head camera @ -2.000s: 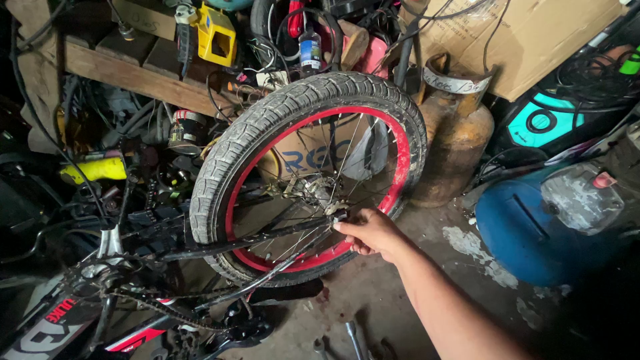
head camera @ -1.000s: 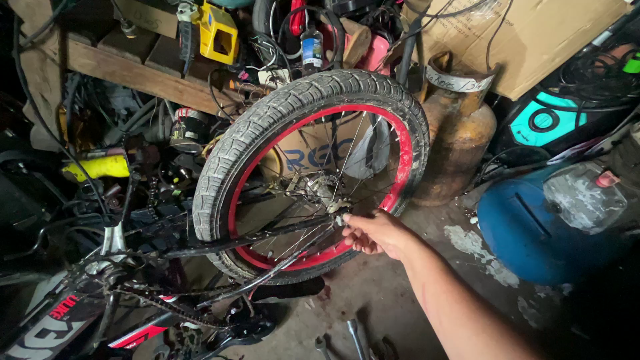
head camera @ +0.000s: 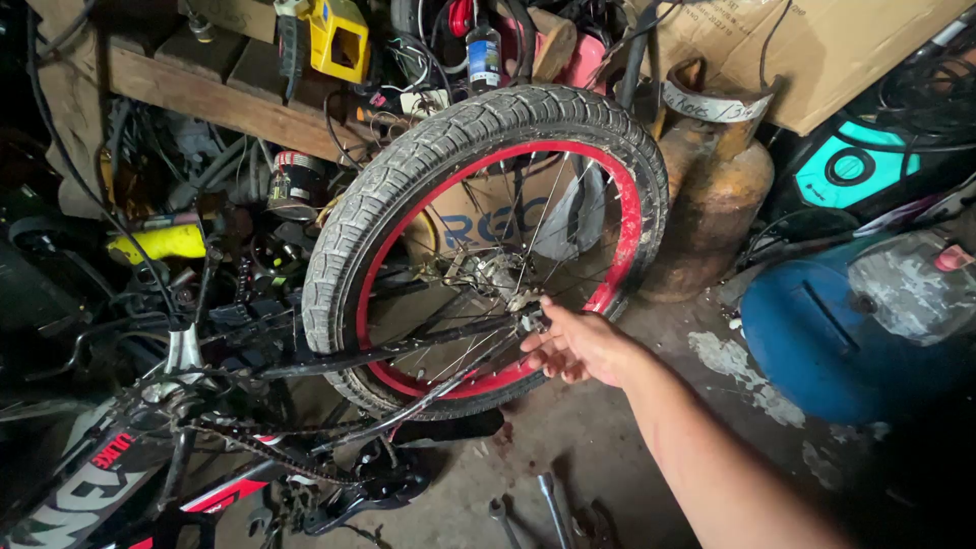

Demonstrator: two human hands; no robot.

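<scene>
My right hand comes in from the lower right, its thumb and fingertips at the axle end of a bicycle's rear wheel. The fingers are spread, and no tool shows in them. A muddy knobby tire surrounds the wheel's red rim. Behind the axle end sits the hub, with spokes running out from it. Two dark frame stays of the bicycle frame reach to the axle. The bicycle chain hangs at the lower left. My left hand is out of view.
Wrenches lie on the concrete floor below the wheel. A rusty gas cylinder stands just right of the tire. Farther right is a blue container. A wooden shelf and a cardboard box are behind, among cables and clutter.
My right hand has stayed by the axle end. Its fingers, curled closely there two seconds ago, are now more spread and sit slightly lower.
</scene>
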